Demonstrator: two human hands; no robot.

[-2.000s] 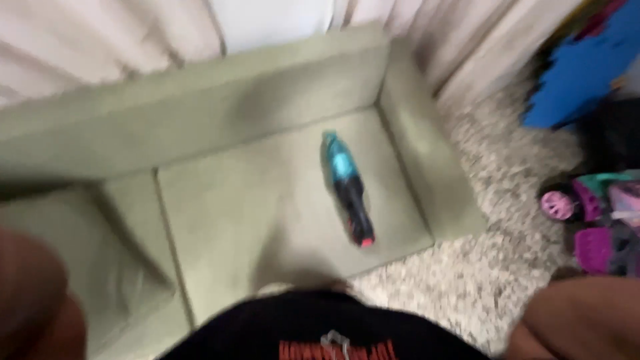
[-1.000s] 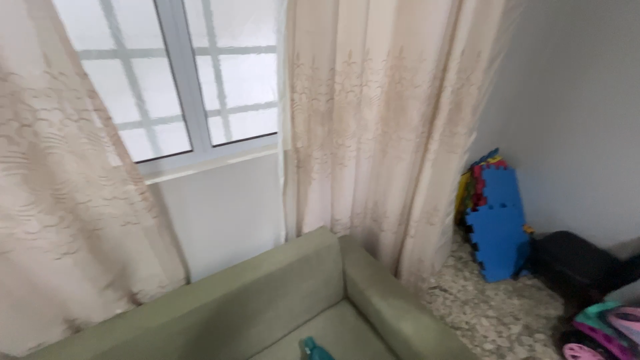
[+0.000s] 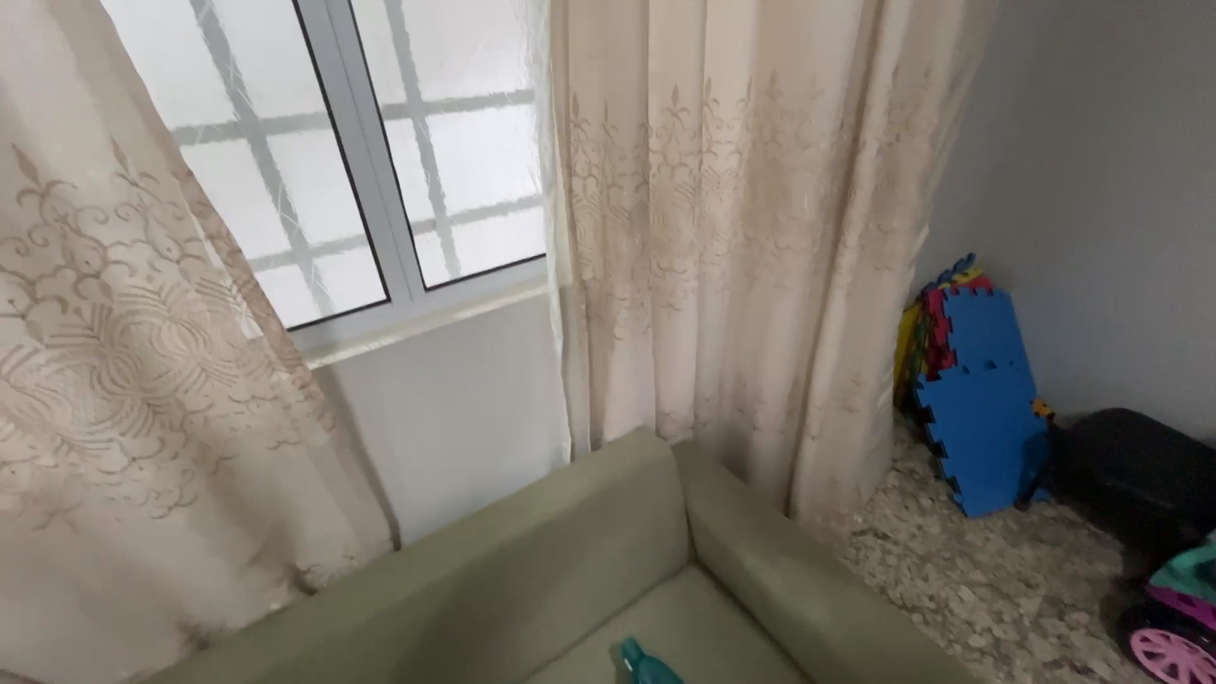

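Neither my left hand nor my right hand shows in the head view now. At the bottom edge, the teal end of a handheld vacuum cleaner [image 3: 649, 663] lies on the seat of a green sofa [image 3: 608, 513]; the rest of it is cut off by the frame. The sofa's back and one armrest meet in a corner just behind it.
Beige patterned curtains [image 3: 722, 237] hang on both sides of a barred window [image 3: 366, 161] behind the sofa. On the speckled floor at the right, interlocking foam mats [image 3: 988, 418] lean near a black object [image 3: 1140, 465] and a pink toy wheel [image 3: 1173, 655].
The view has swung up from the sofa seat to the window and curtains. Both arms, blurred at the lower edges two seconds ago, have gone out of view.
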